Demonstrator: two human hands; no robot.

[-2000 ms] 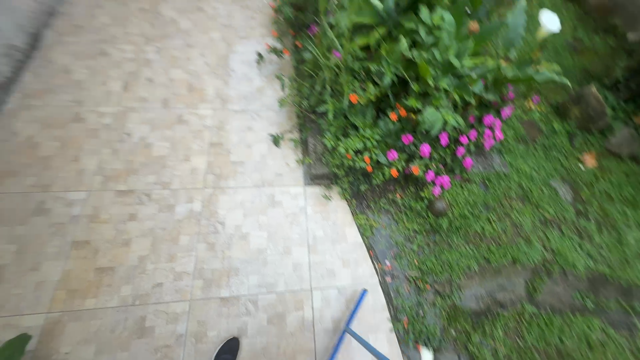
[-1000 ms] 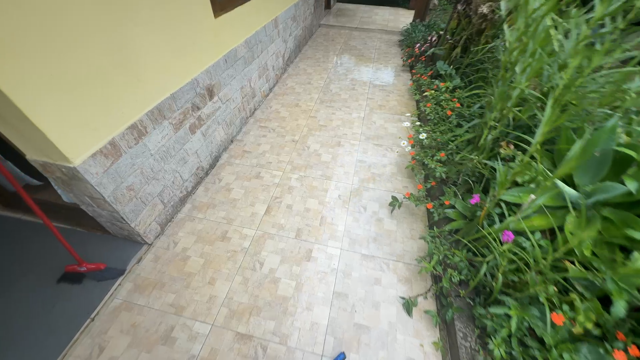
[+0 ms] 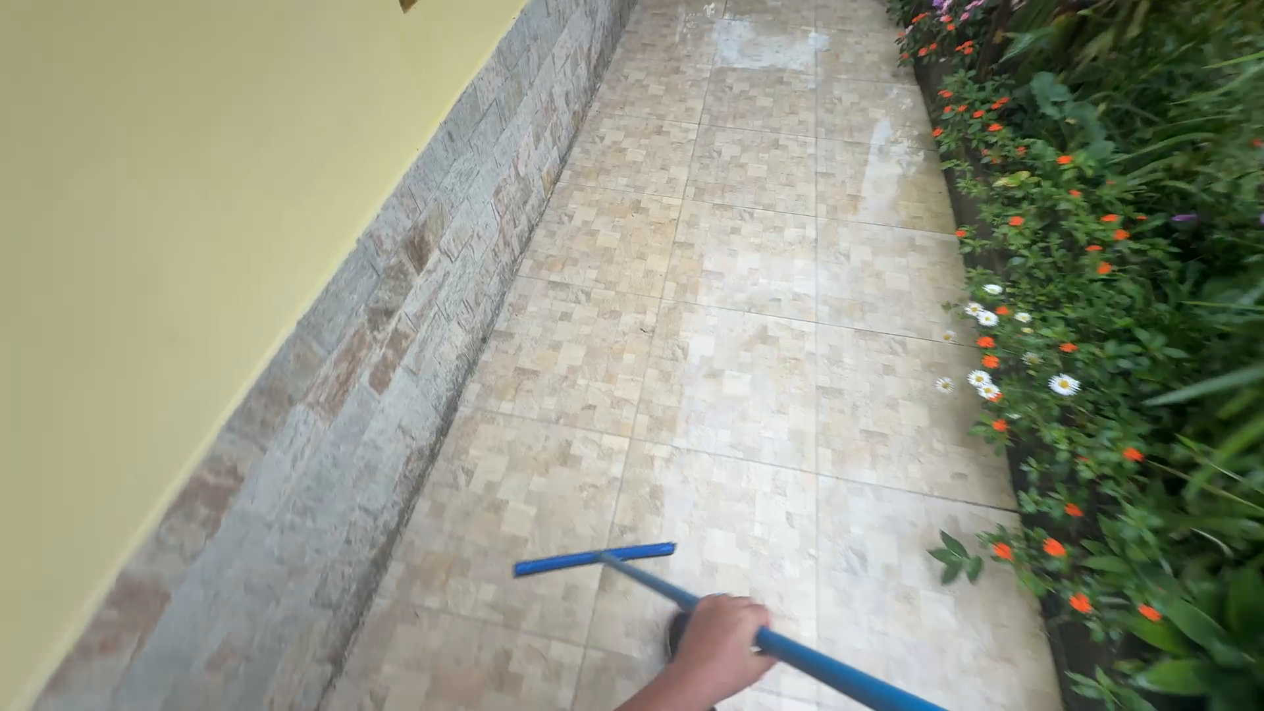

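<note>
My left hand (image 3: 719, 647) is closed around the blue pole (image 3: 839, 673) of a floor squeegee, low in the middle of the view. The pole runs from the lower right edge through the hand to the narrow blue squeegee head (image 3: 558, 564), which lies crosswise ahead and to the left, over the beige tiles. Whether its blade touches the floor I cannot tell. Part of a dark shoe (image 3: 676, 632) shows behind the hand. My right hand is out of view.
A tiled walkway (image 3: 583, 365) runs ahead, with whitish wet-looking patches (image 3: 770, 44). Stone cladding (image 3: 395, 286) and a yellow wall (image 3: 197, 197) border it on the left. Along the right edge grow plants (image 3: 1086, 326) with orange and white flowers; a leafy sprig (image 3: 955, 558) overhangs the tiles.
The view has swung from the garden edge to the walkway and wall. My left hand on the pole and the squeegee head have come into view; a second ago only a blue tip showed.
</note>
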